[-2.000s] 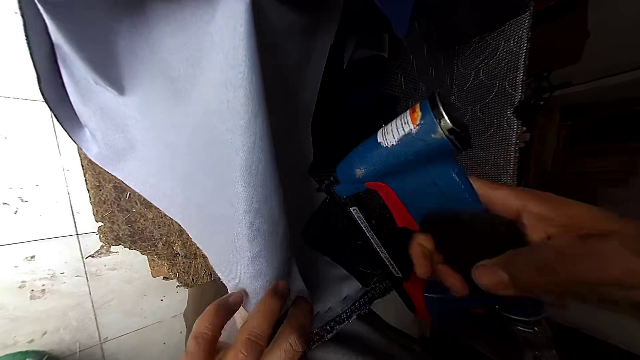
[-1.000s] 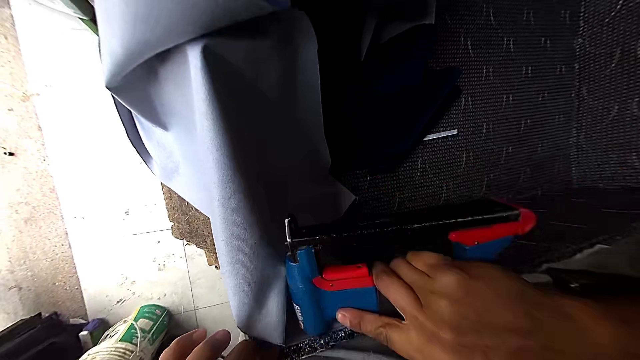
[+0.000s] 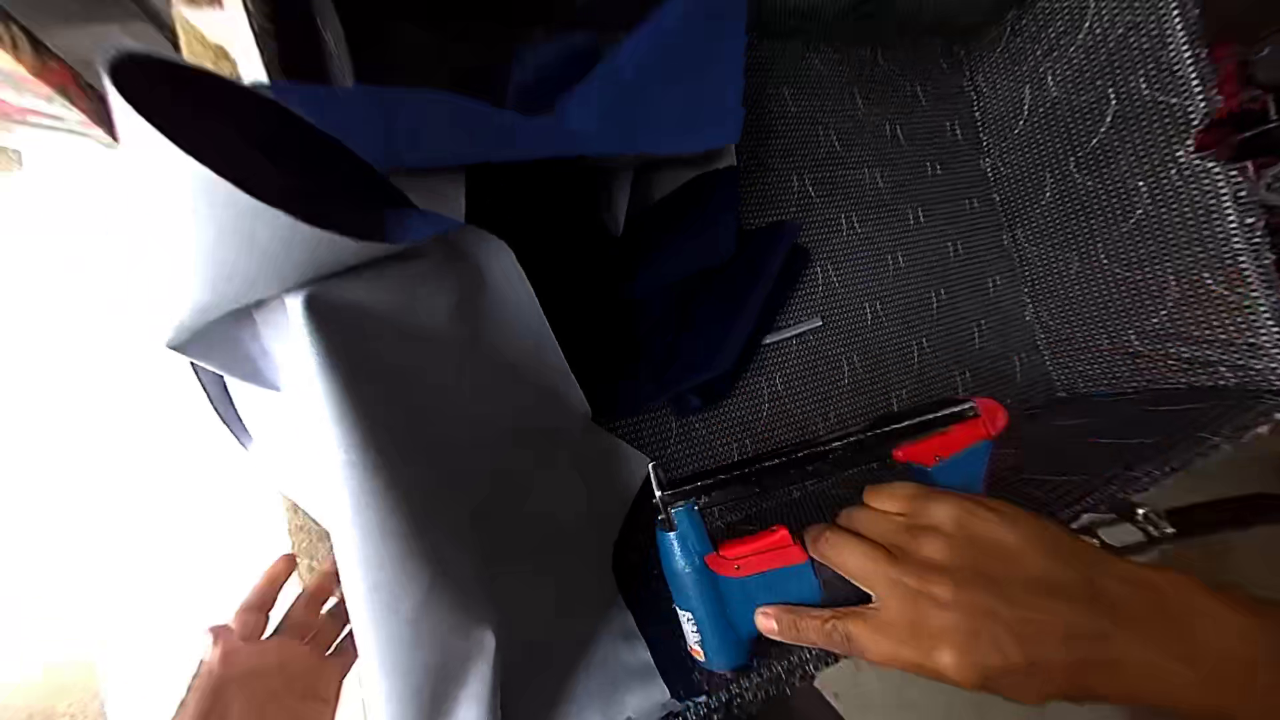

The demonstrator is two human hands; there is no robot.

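Note:
My right hand point(image 3: 930, 590) rests on a blue and red pneumatic staple gun point(image 3: 745, 600), which lies on its side on dark mesh fabric at the lower right; fingers and thumb touch its body, but a firm grip is not plain. The gun's metal nose points up the view beside the edge of a grey fabric sheet point(image 3: 440, 420). My left hand point(image 3: 280, 640), fingers spread, is at the lower left next to the sheet's bright folded edge and holds nothing visible.
Dark patterned mesh fabric point(image 3: 870, 250) spreads across the right. On it lies a small pale strip point(image 3: 792, 331). Blue fabric point(image 3: 640, 90) crosses the top. A metal fitting point(image 3: 1125, 525) shows at the right, and brown fibrous material point(image 3: 308, 530) beside my left hand.
Two seconds ago the staple gun was raised in my right hand, and my left hand was on the sheet's lower edge. The gun now lies on the mesh, and my left hand is off that edge.

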